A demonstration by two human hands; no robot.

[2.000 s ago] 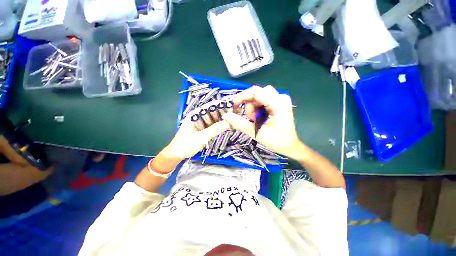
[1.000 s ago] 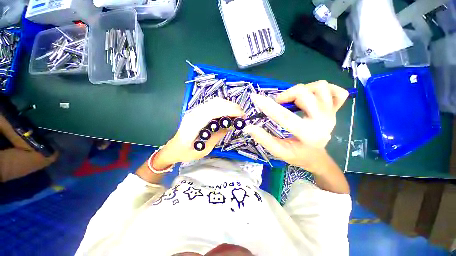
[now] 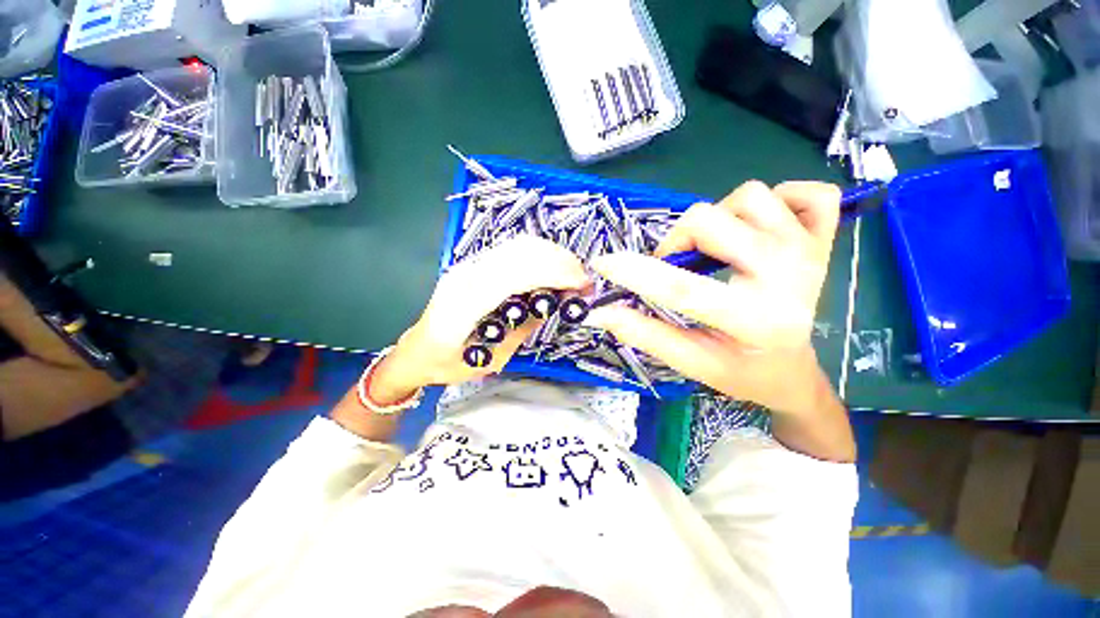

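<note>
My left hand (image 3: 483, 308) holds several metal cylindrical parts (image 3: 515, 312) fanned in a curved row, their round dark-ringed ends facing up. My right hand (image 3: 742, 290) grips a slim dark-blue pen-like tool (image 3: 697, 260); its tip is at the rightmost part's end, and whether it touches cannot be told. The tool's rear end sticks out to the right. Both hands are above a blue work tray (image 3: 657, 193) heaped with loose silver parts (image 3: 513, 211). The palm and fingers hide the parts' lower ends.
Beyond the tray is a white-lined clear box (image 3: 579, 54) with a short row of parts. Two clear tubs (image 3: 229, 169) of parts stand left. A flat blue tray (image 3: 983, 272), black case (image 3: 772, 85) and plastic bags (image 3: 911, 73) lie right. A green bin (image 3: 678, 441) is below the edge. A person's arm (image 3: 54, 362) shows left.
The right hand has moved from close over the left hand to its right side, showing the tool. The fanned row has turned into a steeper curve. In the last second, little has changed.
</note>
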